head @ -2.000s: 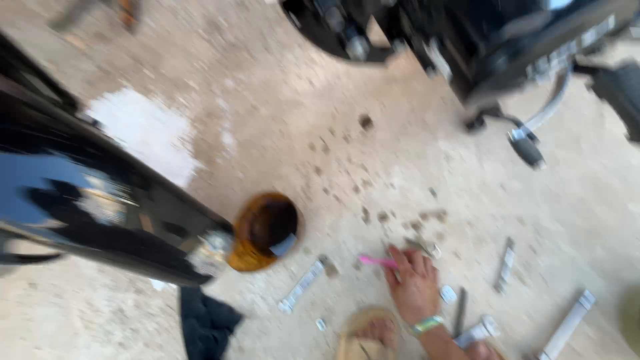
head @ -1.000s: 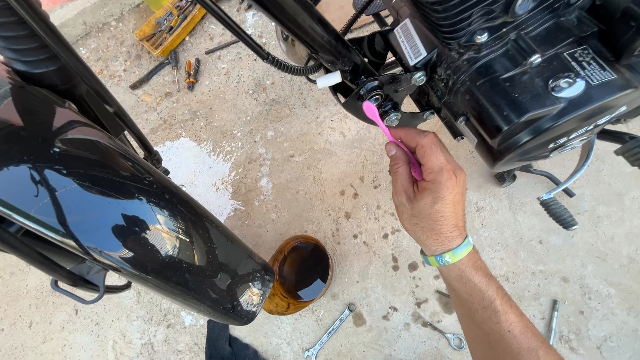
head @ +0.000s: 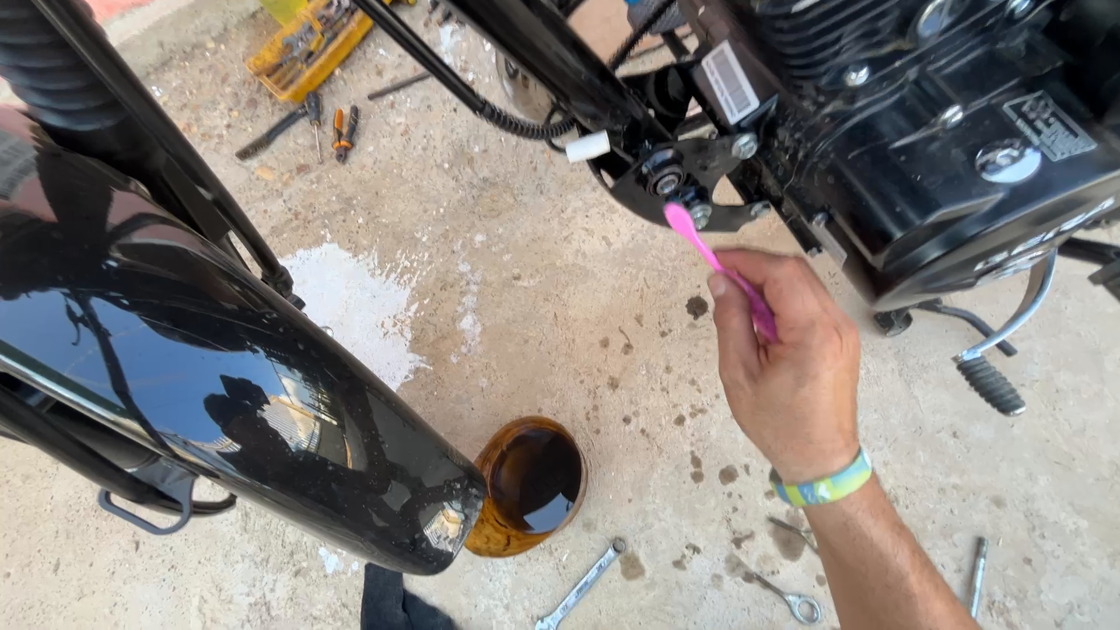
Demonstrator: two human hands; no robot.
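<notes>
My right hand (head: 787,359) grips a slim pink plastic tool (head: 687,229) with a wide, rounded tip, held between thumb and fingers. The tip is beside the bolts of a black metal bracket (head: 643,197) on the motorcycle frame; whether it touches them I cannot tell. Right of the bracket is the black motorcycle engine (head: 927,192). A glossy black front fender (head: 289,367) crosses the left side, its lower end overlapping a round amber container (head: 490,525) of dark liquid on the concrete. My left hand is not in view.
A combination wrench (head: 582,584), a ring-ended tool (head: 801,606) and a metal rod (head: 978,577) lie near the bottom. Pliers (head: 345,133) and a yellow tool tray (head: 306,66) are at the upper left. The foot lever (head: 989,385) juts out at right. A dark cloth (head: 398,604) lies below the fender.
Two seconds ago my right hand was low over the ground with the pink tool; it then rose to the bracket. Since one second ago, it has stayed near the bolts. The view has shifted.
</notes>
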